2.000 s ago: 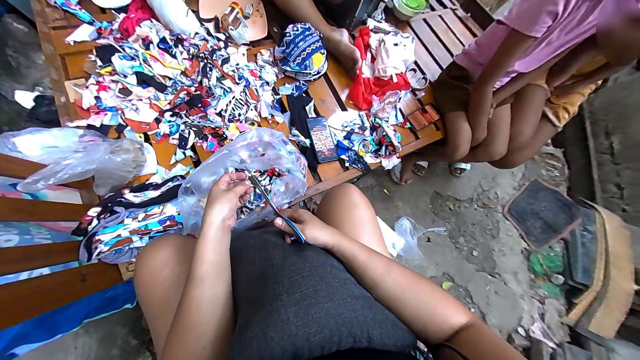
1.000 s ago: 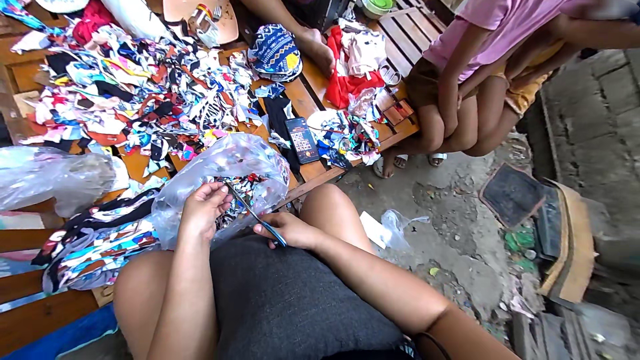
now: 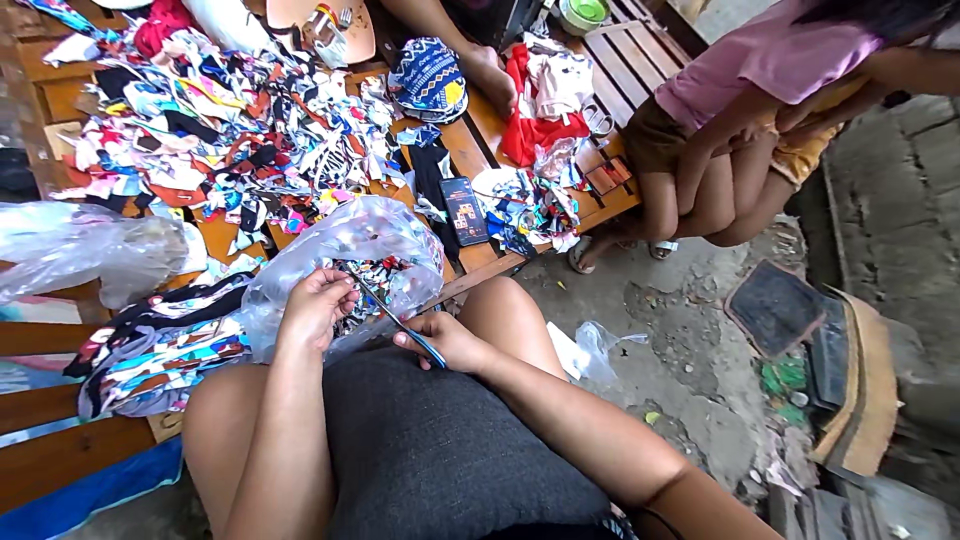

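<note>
My right hand (image 3: pixel 442 343) is closed on the blue handles of a pair of scissors (image 3: pixel 386 311), whose blades point up and left toward my left hand. With its fingertips pinched together, my left hand (image 3: pixel 319 304) is beside the blade tips; what it pinches is too small to make out. Both hands are over the near side of a clear plastic bag (image 3: pixel 337 232) that holds small cut fabric scraps (image 3: pixel 386 274). A dark grey cushion or cloth (image 3: pixel 457 450) lies on my lap. Left of the bag is a stack of striped fabric strips (image 3: pixel 169 356).
A large heap of fabric scraps (image 3: pixel 262 142) covers much of the slatted wooden bench (image 3: pixel 480 281). A phone (image 3: pixel 463 211), a patterned blue bundle (image 3: pixel 429 79) and red cloth (image 3: pixel 525 112) lie farther right. Someone's bare foot (image 3: pixel 491 79) rests there. People sit at the bench's right end.
The view has shifted somewhat. Both hands stay over the bag, the right one still with the scissors; no other plain change shows.
</note>
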